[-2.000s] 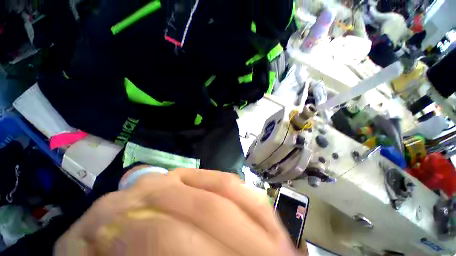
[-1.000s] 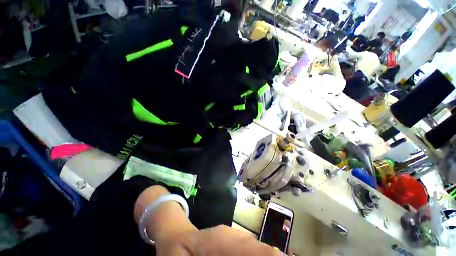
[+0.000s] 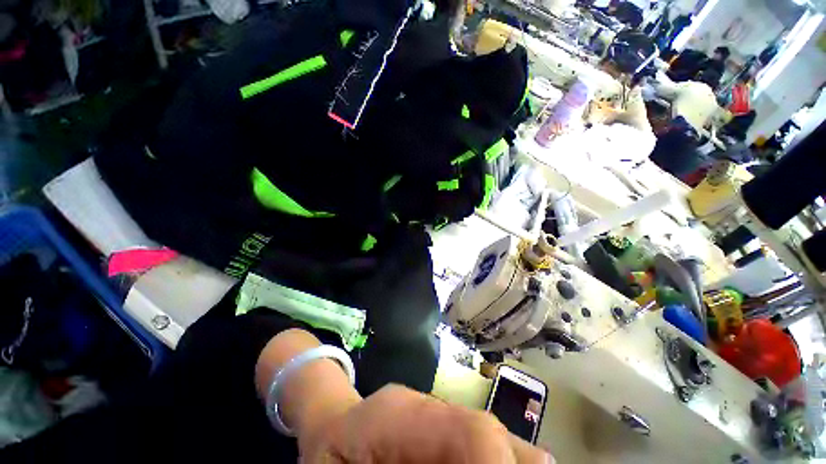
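Note:
My left hand (image 3: pixel 417 430), bare with a pale bracelet on the wrist, reaches in from the lower left. Its back shows and its fingers run off the bottom edge, so any grip is hidden. My right hand is not in view. A phone (image 3: pixel 514 404) with a white edge and dark screen lies on the machine bed, just above and right of my left hand. A pale green strip (image 3: pixel 303 306) lies on black cloth (image 3: pixel 398 313) beyond my wrist. The cream sewing machine head (image 3: pixel 498 294) stands to the right of the cloth.
A black garment heap with neon green patches (image 3: pixel 208 136) fills the upper left. A blue crate (image 3: pixel 68 258) is at left. Red cloth (image 3: pixel 765 352) and small supplies lie behind the machine. Black thread cones (image 3: pixel 792 181) stand at right. People (image 3: pixel 631 59) sit at the back.
Since the oldest frame, the view has widened and my left hand is lower in the picture, showing the wrist. Since one second ago, the scene has shifted slightly right; the phone still lies on the bed.

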